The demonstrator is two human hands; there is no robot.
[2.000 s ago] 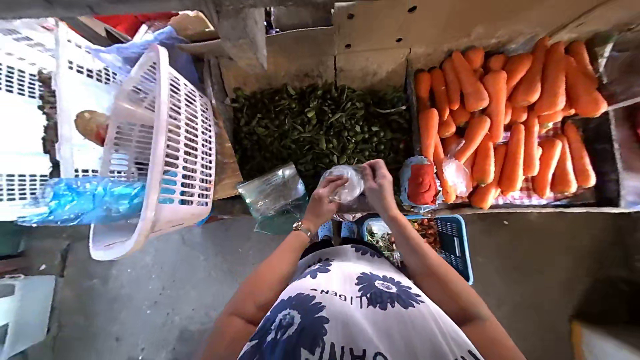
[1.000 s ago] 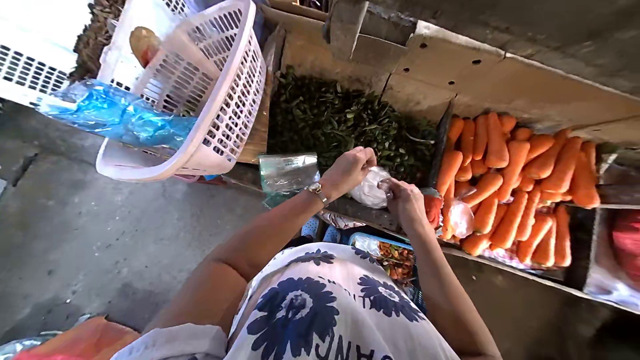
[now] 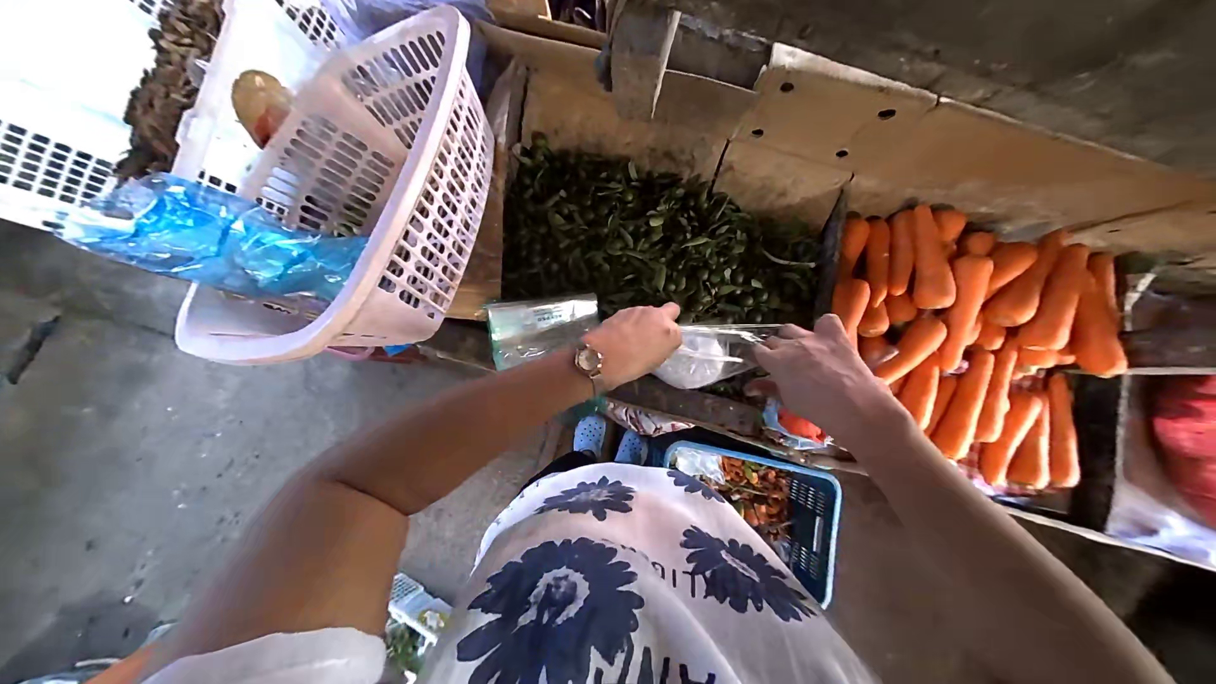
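Note:
My left hand (image 3: 632,344), with a watch at the wrist, grips the left end of a clear plastic bag (image 3: 698,359) with whitish contents; what these are I cannot tell. At the bag's right end, my right hand (image 3: 822,370) pinches the film, which is stretched between both hands. Beyond them lie small green fruits with leaves (image 3: 655,237) in a cardboard-lined bin. A flat stack of clear plastic bags (image 3: 541,328) rests left of my left hand. Under my right hand, a red item in a light blue wrapping (image 3: 796,425) is partly hidden.
Carrots (image 3: 969,313) fill the bin at right. A tilted pink-white plastic basket (image 3: 437,199) stands at left, with blue plastic film (image 3: 218,242) across it. Below the bins' wooden edge sits a blue crate (image 3: 831,532) holding orange-brown pieces. A red bundle (image 3: 1187,446) lies far right.
My hands have moved apart, and the bag that was bunched between them is now pulled out sideways. The view has shifted and turned.

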